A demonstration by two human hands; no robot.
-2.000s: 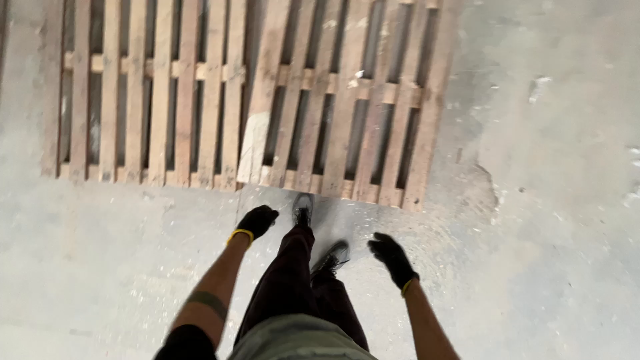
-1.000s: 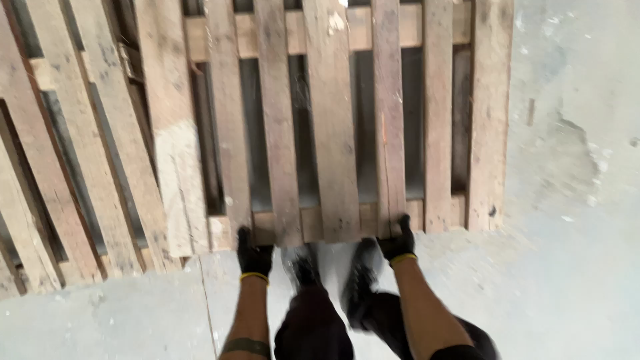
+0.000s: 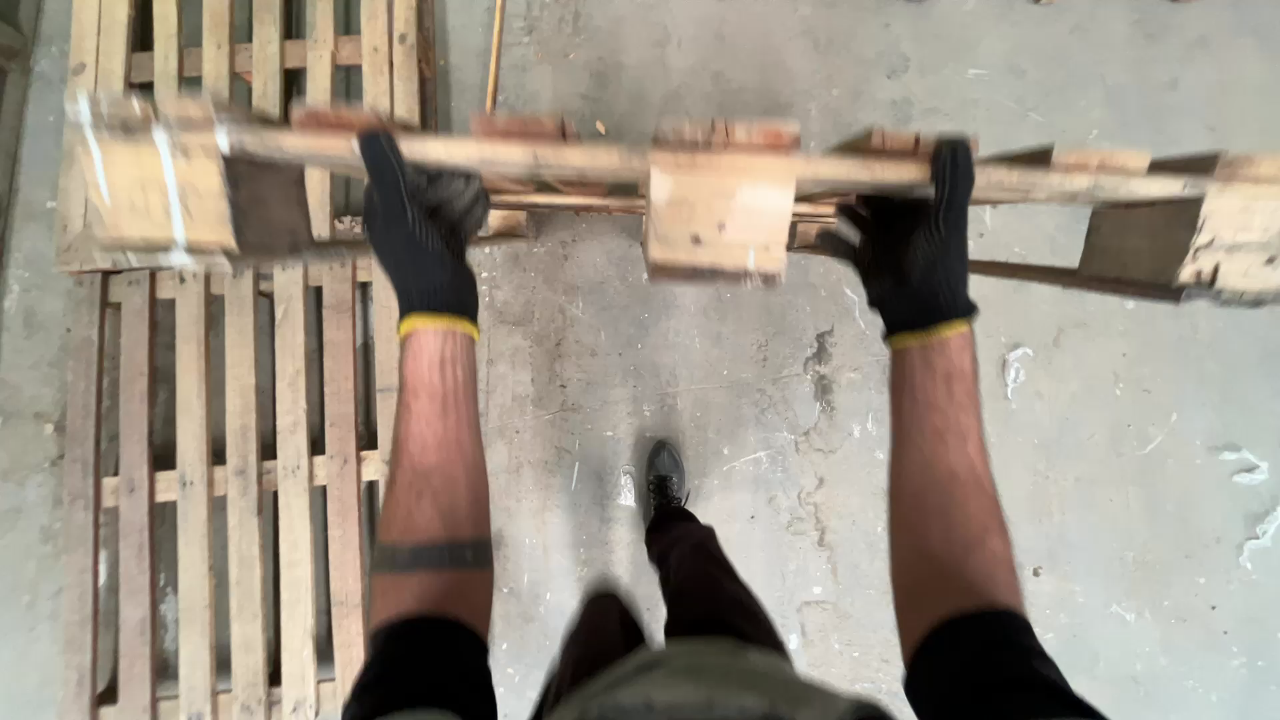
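Observation:
A wooden pallet (image 3: pixel 720 210) is held up off the floor in front of me, tilted so that its edge, with its blocks, faces me. My left hand (image 3: pixel 420 230), in a black knit glove with a yellow cuff, is closed on the pallet's edge board left of the middle block. In a matching glove, my right hand (image 3: pixel 910 240) grips the same board right of that block. Both thumbs lie up over the board, and the fingers reach in beneath it, partly hidden. Motion blurs the pallet.
Slatted wooden pallets lie on the concrete floor at left, one nearer (image 3: pixel 240 500) and one farther off (image 3: pixel 265 55). A thin wooden strip (image 3: pixel 495 55) lies beyond the held pallet. Bits of debris (image 3: pixel 1016 370) are scattered on the floor at right.
Two seconds ago my hands were apart from the pallets; one second ago they were at the near edge of the right one. Now a pallet is raised in both hands. The view has shifted.

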